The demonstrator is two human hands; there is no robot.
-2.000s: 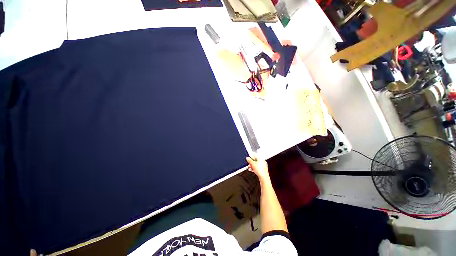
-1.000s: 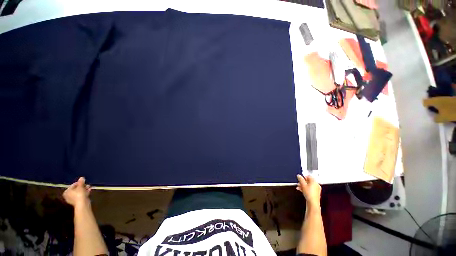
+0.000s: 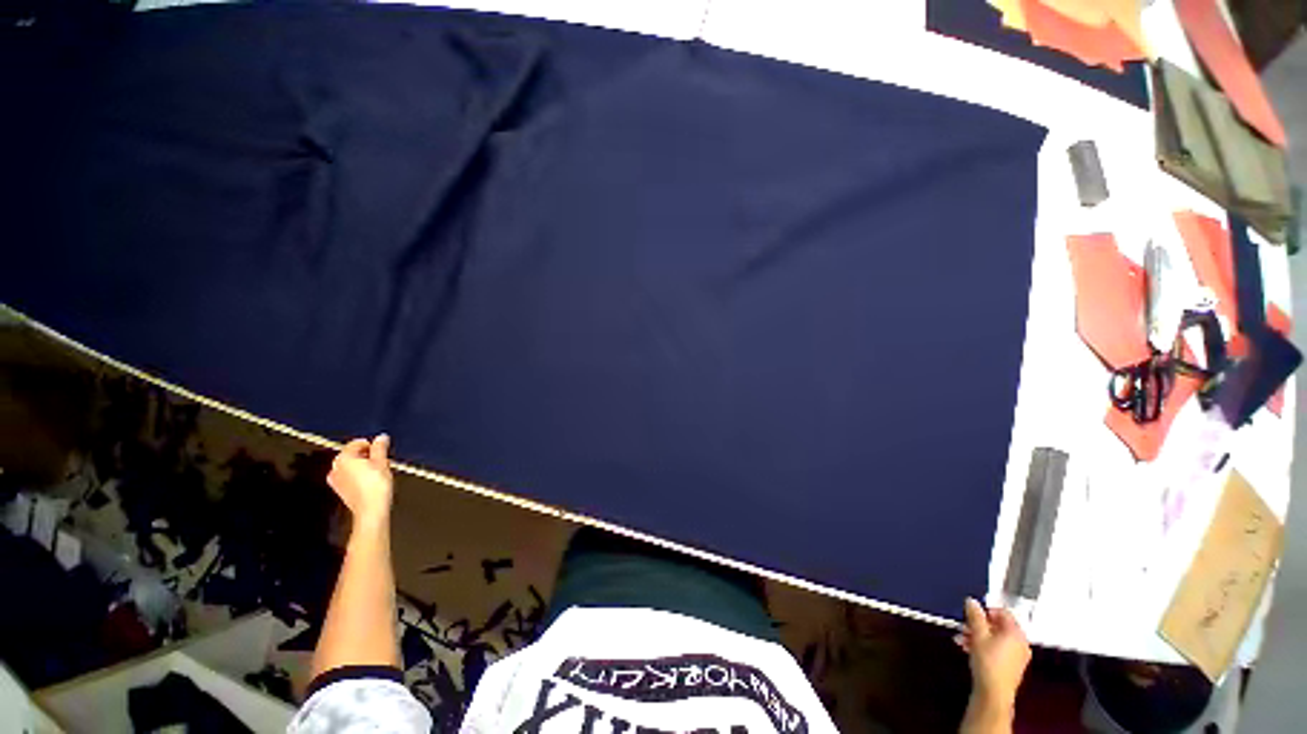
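A wide navy cloth lay (image 3: pixel 688 301) covers most of the white-topped table, with several diagonal folds left of its middle. My left hand (image 3: pixel 363 476) pinches the cloth's near edge, thumb and fingers together. My right hand (image 3: pixel 995 642) grips the near right corner of the cloth. Both hands are bare. A grey metal bar (image 3: pixel 1038 523) lies just right of the cloth's end, near my right hand. A second, shorter bar (image 3: pixel 1088 172) lies by the far corner.
Dark-handled shears (image 3: pixel 1141 389) lie on orange-red card pieces (image 3: pixel 1108 301) at the right. A tan card (image 3: pixel 1223 577) lies at the near right corner. Stacked olive-brown pieces (image 3: pixel 1218 151) are at the far right. Dark scraps (image 3: pixel 215 473) litter the floor at left.
The view has swung left, so the table's things show further right. Folds in the cloth have shifted and a new diagonal crease shows near the right end. Both hands remain at the near edge.
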